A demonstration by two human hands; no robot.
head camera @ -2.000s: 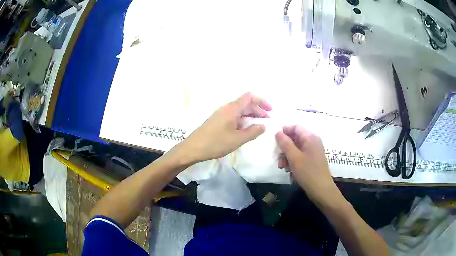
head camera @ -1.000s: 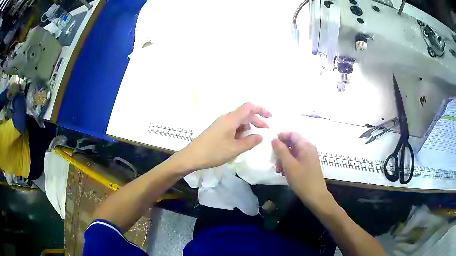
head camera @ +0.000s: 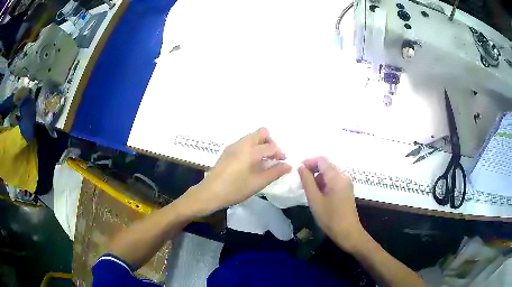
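Observation:
A white fabric piece (head camera: 286, 192) is held between both hands at the table's front edge, and part of it hangs over the edge. My left hand (head camera: 241, 168) grips its left side with thumb and fingers. My right hand (head camera: 330, 196) pinches its right side between thumb and bent fingers. The fingertips of the two hands are a short way apart. The cloth around the fingertips is overexposed, so its edges and folds are hard to see.
The sewing machine head (head camera: 432, 45) is at upper right. Black shears (head camera: 452, 162) and silver thread snips (head camera: 428, 149) lie right of my right hand. A printed sheet (head camera: 497, 151) is at far right. A blue surface (head camera: 120, 78) and a yellow-framed trolley (head camera: 115, 193) are at left.
Both hands and the held cloth have moved slightly left and down toward the front edge, still close together. The whole view has shifted, so the table and machine appear further right.

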